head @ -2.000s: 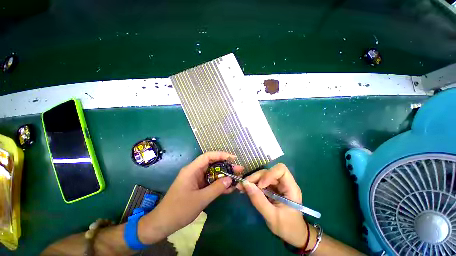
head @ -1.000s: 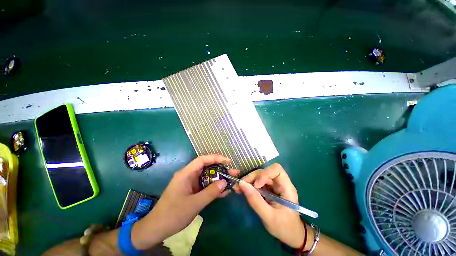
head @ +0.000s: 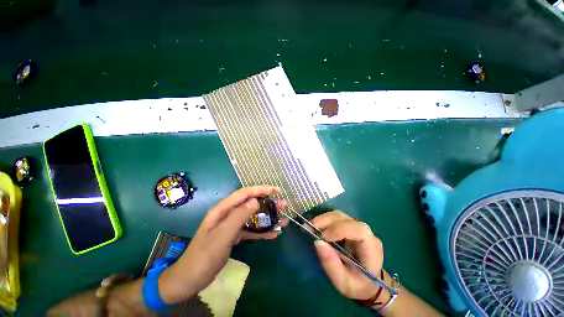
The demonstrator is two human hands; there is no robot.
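Observation:
My left hand (head: 226, 220), with a blue wrist strap (head: 154, 288), holds a round electronic module (head: 262, 216) tilted in its fingertips. My right hand (head: 355, 257) holds silver tweezers (head: 337, 249), their prongs apart and their tips beside the module's right edge. I cannot tell if the tips hold anything. A striped adhesive sheet (head: 266, 136) lies just beyond my hands, across the rail and the bench. A second striped sheet (head: 162, 247) and its cream backing paper (head: 227, 288) are partly hidden under my left forearm. Another module (head: 172, 190) lies on the bench left of the sheet.
A smartphone in a lime-green case (head: 82, 189) lies at left, beside a small module (head: 23, 170) and a yellow tray (head: 9, 247). A light-blue fan (head: 525, 260) stands at right. Beyond the white rail (head: 396, 106), modules (head: 476, 72) sit on the dark-green belt.
The module in my left hand has been tilted and turned. My right hand has shifted slightly right and down, and the tweezers now show separated prongs. The belt modules have shifted slightly right.

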